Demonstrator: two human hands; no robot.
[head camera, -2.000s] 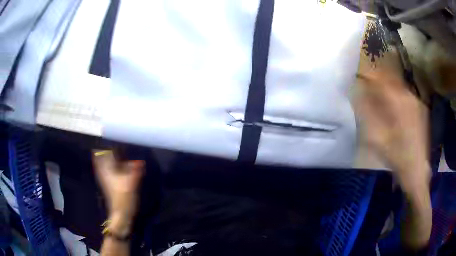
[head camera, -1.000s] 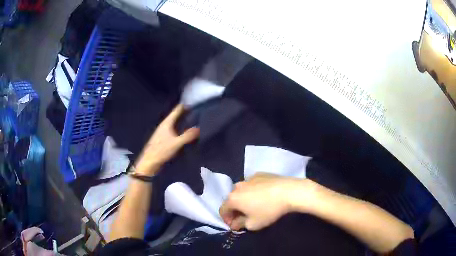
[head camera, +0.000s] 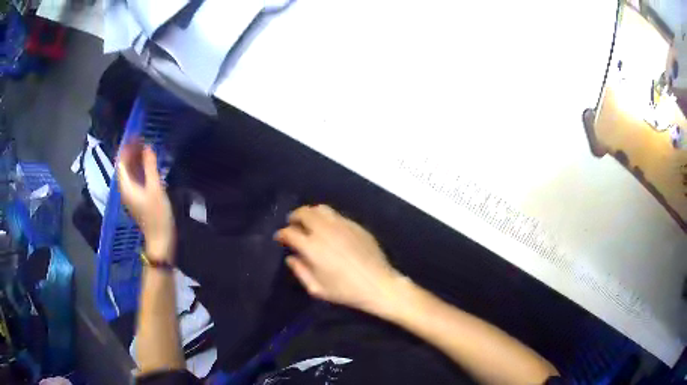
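Observation:
My left hand (head camera: 143, 184) is blurred and raised over the blue plastic crate (head camera: 120, 241) beside my lap; whether it holds anything cannot be told. My right hand (head camera: 335, 256) is over dark cloth (head camera: 233, 263) at my lap, its fingers bent and slightly apart. Dark cloth lies around its fingertips, and whether they grip it cannot be told. A small white patch (head camera: 198, 210) shows on the dark cloth between my hands. White-and-black garment panels (head camera: 203, 37) lie at the upper left, over the table's edge.
The pale table (head camera: 422, 113), with a printed ruler scale, runs diagonally down to the right. A brown, worn or patterned area (head camera: 640, 113) is at its far right. White cut pieces (head camera: 192, 323) lie beside the crate. More blue crates (head camera: 38, 188) stand at the far left.
My left hand has moved left to the crate. My right hand has moved up, away from the white cloth pieces, which no longer show in my lap. More of the panels shows at the upper left.

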